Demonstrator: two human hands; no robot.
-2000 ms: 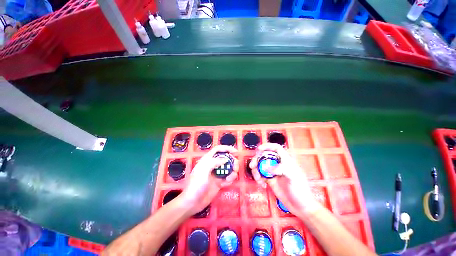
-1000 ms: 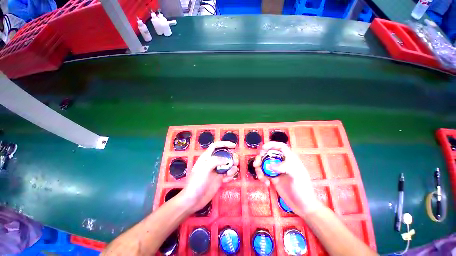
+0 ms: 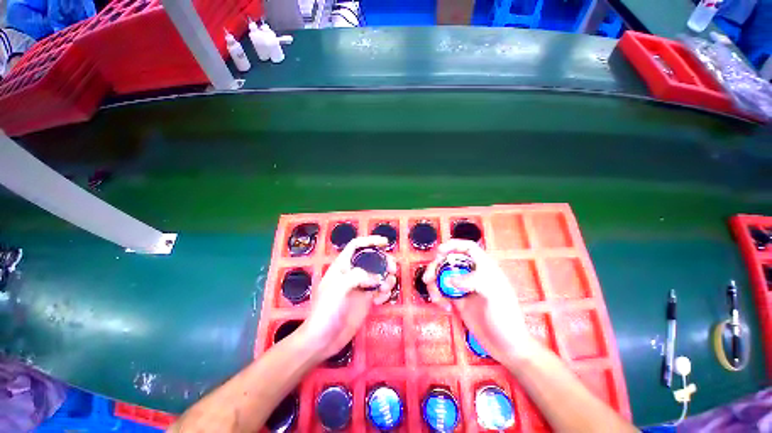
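Observation:
My left hand [image 3: 343, 292] holds a round watch unit [image 3: 370, 263] with a plain dark face, above the tray's middle. My right hand [image 3: 482, 296] holds a second watch unit [image 3: 455, 279] with a lit blue face, its thumb over the screen. The red parts tray [image 3: 580, 290] lies below both hands. Its back row holds several dark units [image 3: 422, 235]; its front row shows dark units and lit blue-white ones [image 3: 441, 411]. A lit blue unit in a pocket is partly hidden by my right wrist.
A white post [image 3: 93, 203] stands at left. Red trays [image 3: 161, 51] are stacked upper left beside white bottles [image 3: 271, 44]. A red bin [image 3: 664, 72] is upper right. A pen [image 3: 670, 338], a pale ring [image 3: 730, 345] and a white puck [image 3: 682, 364] lie right of the tray.
The unit in my left hand has gone from showing small green-white squares to a plain dark face, and is now tilted and slightly higher. The right hand's unit stays lit blue.

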